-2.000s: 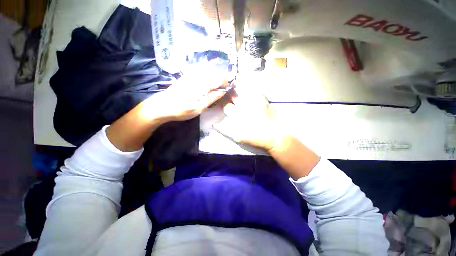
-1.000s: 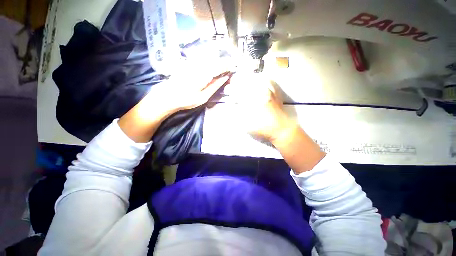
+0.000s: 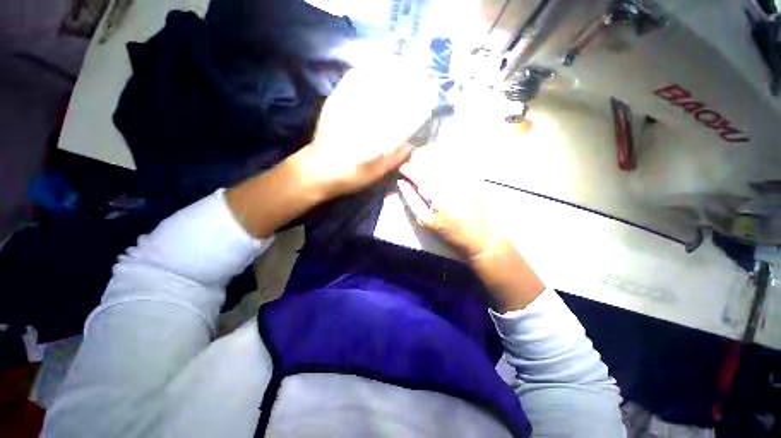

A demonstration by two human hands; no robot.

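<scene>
The dark navy garment piece [image 3: 205, 103] lies bunched on the left of the white machine table, and part of it hangs over the front edge below my left hand. My left hand [image 3: 360, 128] lies over the cloth, fingers towards the needle area; lamp glare washes it out. My right hand [image 3: 450, 201] is close beside it on the bed, its fingertips also lost in glare. A thin red line shows between the hands; I cannot tell what it is. Whether either hand grips the cloth is hidden. The sewing machine [image 3: 685, 73] stands with its needle area in glare.
A red-handled tool [image 3: 623, 137] lies on the bed under the arm. A thin dark rod [image 3: 591, 210] runs along the bed to a hook at right. A white printed label strip [image 3: 402, 30] stands behind my left hand. Dark cloth [image 3: 51, 274] lies below the table at left.
The view has turned, so the table now slopes down to the right. My left hand now lies flatter over the cloth, and my right hand has come closer to it.
</scene>
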